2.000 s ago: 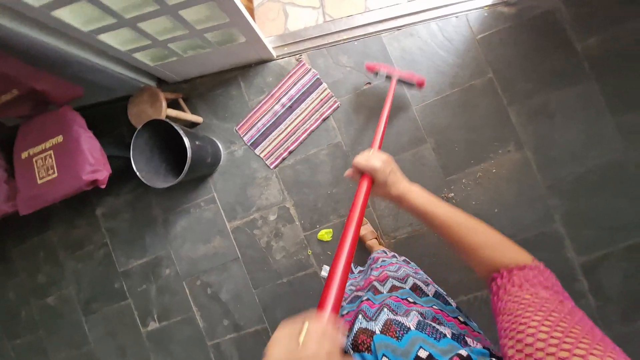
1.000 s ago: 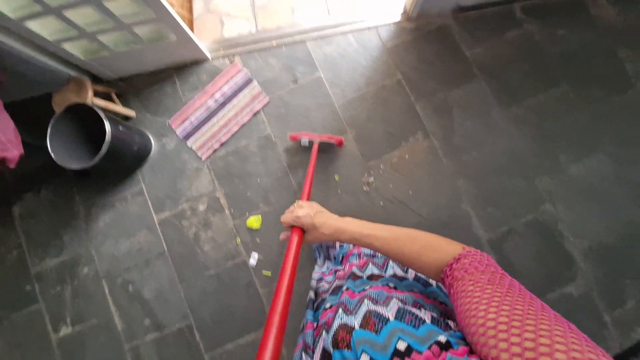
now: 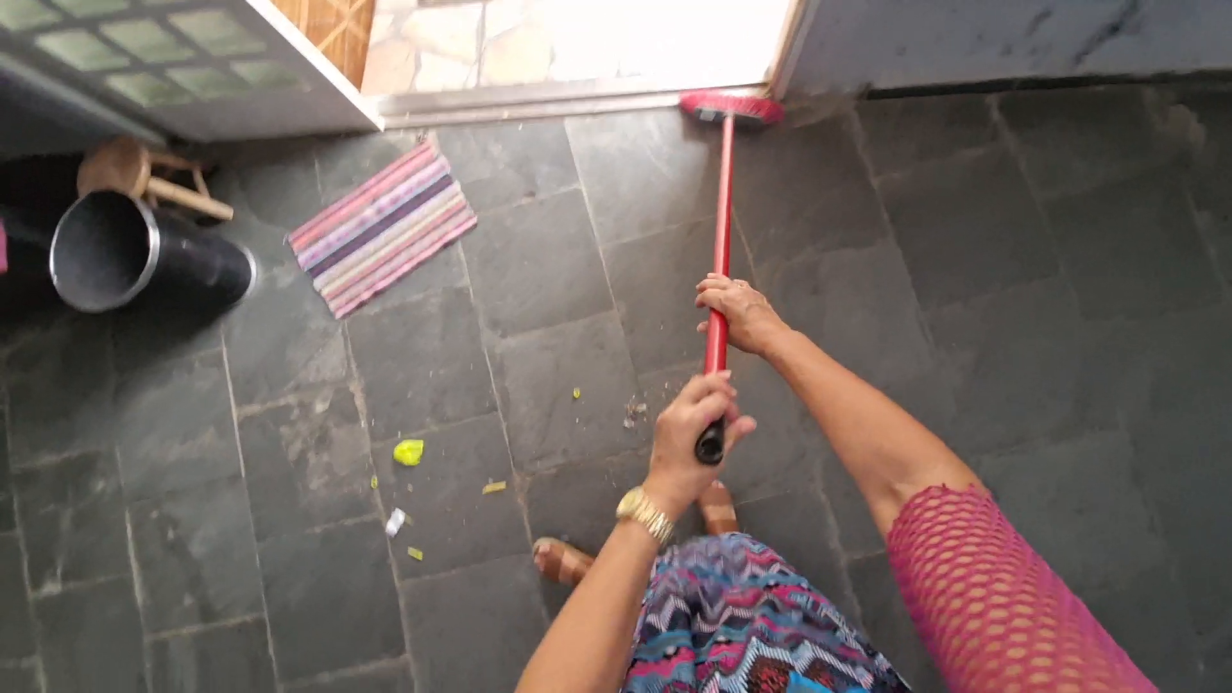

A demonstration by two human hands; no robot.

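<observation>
A red push broom (image 3: 722, 221) reaches away from me, its bristled head (image 3: 731, 108) at the door sill near the doorway's right corner. My left hand (image 3: 695, 423), with a gold watch at the wrist, is closed around the handle close to its black end cap. Farther up the red handle my right hand (image 3: 739, 310) grips it. On the slate floor left of my feet lie a crumpled yellow-green scrap (image 3: 408, 452), a white scrap (image 3: 396, 522) and several small yellowish bits. Grey debris (image 3: 635, 412) is scattered just left of my left hand.
A striped rag rug (image 3: 382, 229) lies on the tiles below the open door (image 3: 192, 58). At the left a black bin (image 3: 154, 252) stands beside a wooden stool (image 3: 117, 171). The raised sill (image 3: 539, 104) crosses the doorway, and a wall rises at upper right.
The broom head has moved away from me, from the open floor to the door sill. My left hand, out of view one second ago, now shows at the handle's end.
</observation>
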